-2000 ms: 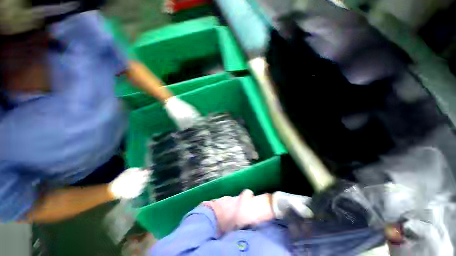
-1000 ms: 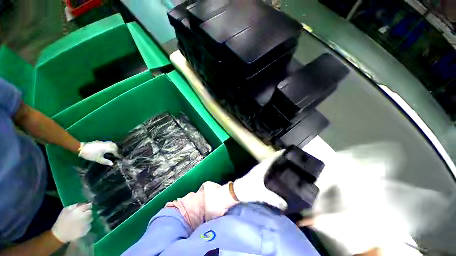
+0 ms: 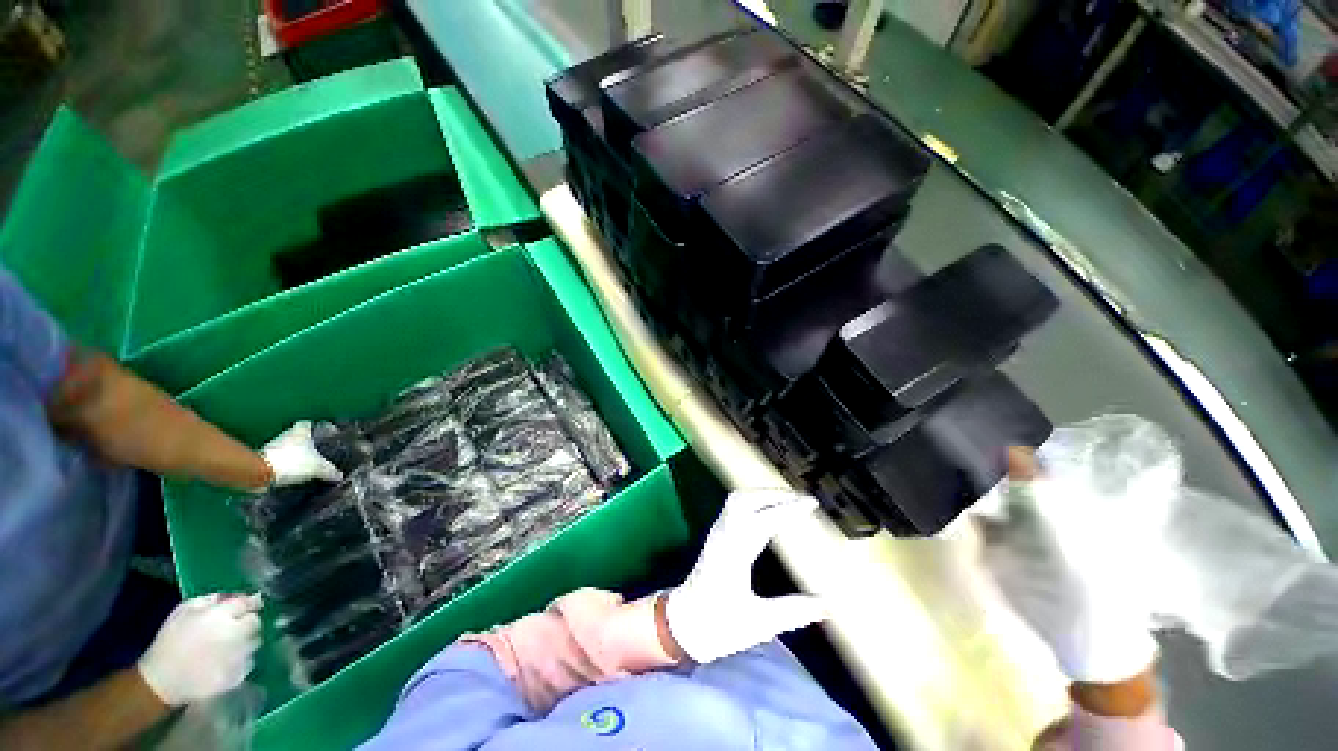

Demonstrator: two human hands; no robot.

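My left hand (image 3: 734, 580), in a white glove, is at the lower centre. Its thumb and fingers are apart with nothing between them. My right hand (image 3: 1079, 580), gloved and blurred with a bare fingertip showing, is at the lower right. It holds a crinkled clear poly bag (image 3: 1247, 580), which spreads out to its right. Black plastic housings (image 3: 800, 176) stand in a tall stack on the line. A lower front pile (image 3: 954, 330) lies just beyond my hands. My right fingertip is close to this pile; contact cannot be told.
A near green box (image 3: 587, 543) holds wrinkled bagged housings (image 3: 484, 470) in rows. A far green box (image 3: 294, 154) holds dark parts. A person in blue at left has both gloved hands at the near box. A pale padded rail (image 3: 660, 374) runs between boxes and grey belt (image 3: 1159, 440).
One second ago my left hand held black housings; it is now empty and open. My right hand has come up beside the front pile with the bag. The view has shifted slightly.
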